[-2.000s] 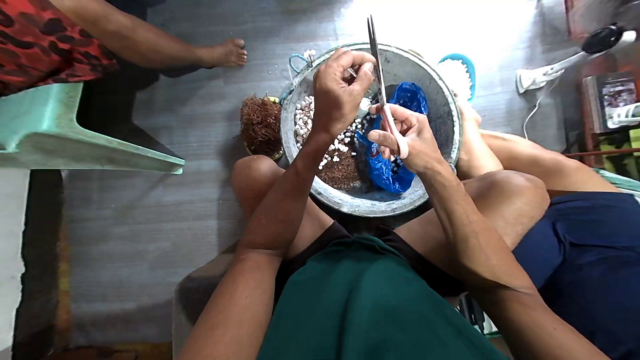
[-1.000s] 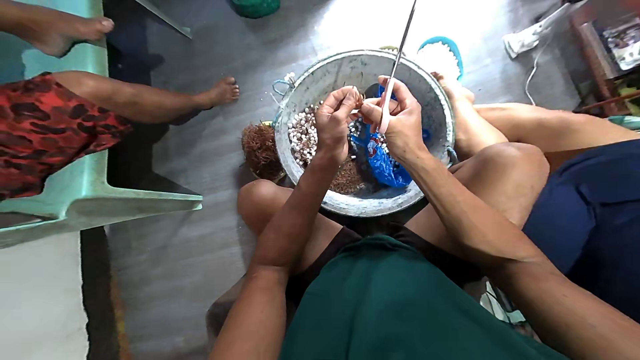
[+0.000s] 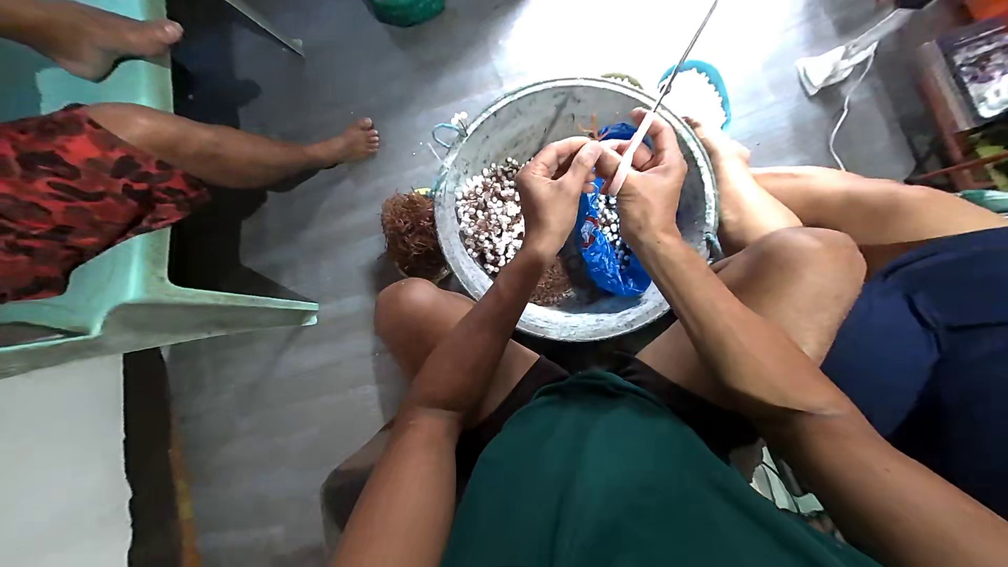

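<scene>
Over a round grey basin (image 3: pixel 579 327), my left hand (image 3: pixel 555 189) and my right hand (image 3: pixel 652 185) meet at the fingertips. Thumb and forefinger of the left are pinched on something small, with thin brown strands showing near the fingers. Scissors (image 3: pixel 639 150) with a pale pink handle rest in my right hand, blades pointing up and away. Small white pieces (image 3: pixel 488 213) lie at the left inside the basin, with brown fibres (image 3: pixel 554 285) below them. A blue plastic bag (image 3: pixel 610 264) with more white pieces lies under my right hand.
A bundle of brown fibres (image 3: pixel 411 235) stands left of the basin. A blue-rimmed container of white pieces (image 3: pixel 720 88) is beyond it. At left, a person's leg (image 3: pixel 260 150) extends beside a green plastic chair (image 3: pixel 213 303). Another person's leg (image 3: pixel 874 189) reaches the basin's right side.
My left hand has come down and right to meet my right hand. The scissors have tilted to the right. The view has shifted, showing more of the green chair.
</scene>
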